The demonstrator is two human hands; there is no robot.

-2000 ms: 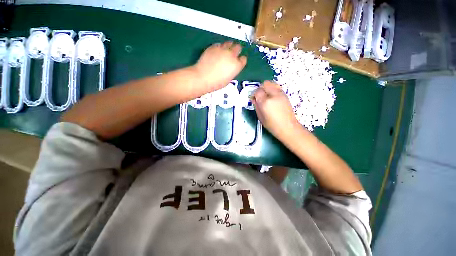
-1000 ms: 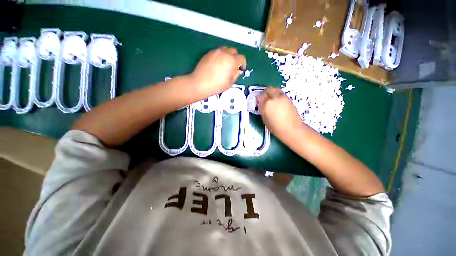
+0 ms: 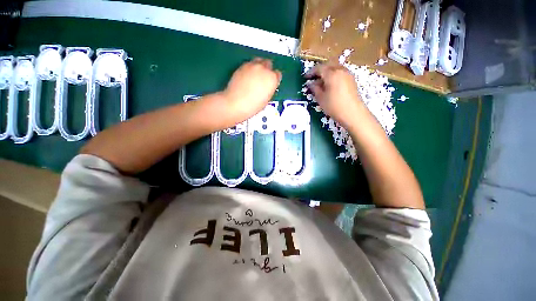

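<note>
Several white looped plastic housings (image 3: 295, 144) lie side by side on the green surface in front of me, round heads away from me. My left hand (image 3: 254, 83) is above their heads, fingers curled; whether it holds a piece cannot be seen. My right hand (image 3: 330, 85) is at the left edge of the pile of small white inserts (image 3: 376, 97), fingers bent down among the pieces; whether it grips one is unclear. My left forearm covers part of the left housings' heads.
A row of housings (image 3: 76, 97) lies at the left. A brown board (image 3: 347, 44) at the upper right bears stray inserts and stacked housings (image 3: 452, 41). A grey bin (image 3: 499, 53) stands beyond it. A white strip (image 3: 164, 20) crosses the back.
My right hand has moved from the rightmost housing's head up and right to the insert pile. My left hand stays above the housings. The small piece seen by its fingertips no longer shows.
</note>
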